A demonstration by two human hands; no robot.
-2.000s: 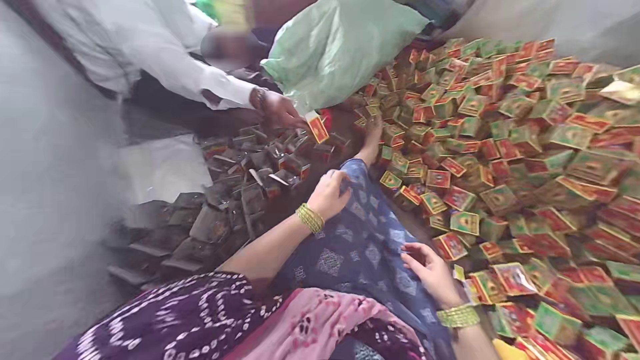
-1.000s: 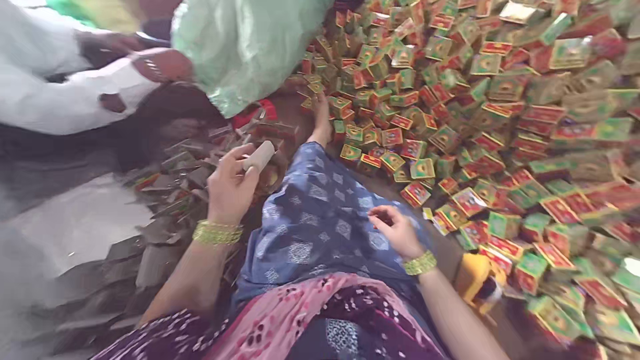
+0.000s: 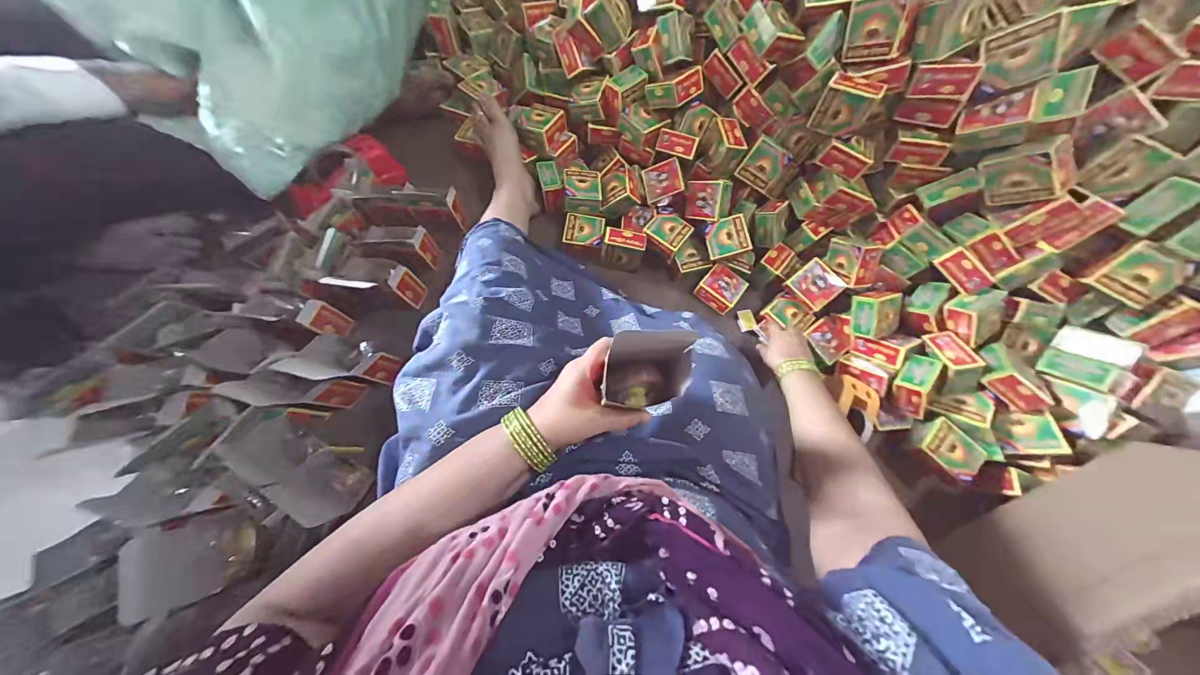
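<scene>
My left hand [image 3: 583, 398] holds a small open cardboard box [image 3: 647, 370] above my lap, its mouth facing me and something indistinct inside. My right hand [image 3: 783, 347] is down at the floor by the near edge of the pile of red and green printed boxes [image 3: 722, 286]. A small yellow and white piece [image 3: 747, 321] lies at its fingertips; whether the fingers grip anything cannot be told. To the left lies a heap of boxes with raised grey flaps [image 3: 323, 361].
Another person's arm [image 3: 150, 89] reaches in at the upper left beside a pale green plastic sack [image 3: 281, 75]. A yellow tape dispenser or similar handled object [image 3: 858, 401] sits right of my right forearm. A brown cardboard sheet [image 3: 1087, 544] lies at the lower right.
My left hand has moved from the flapped heap to over my lap with the box in it. My right hand has gone from above my lap to the floor by the printed boxes.
</scene>
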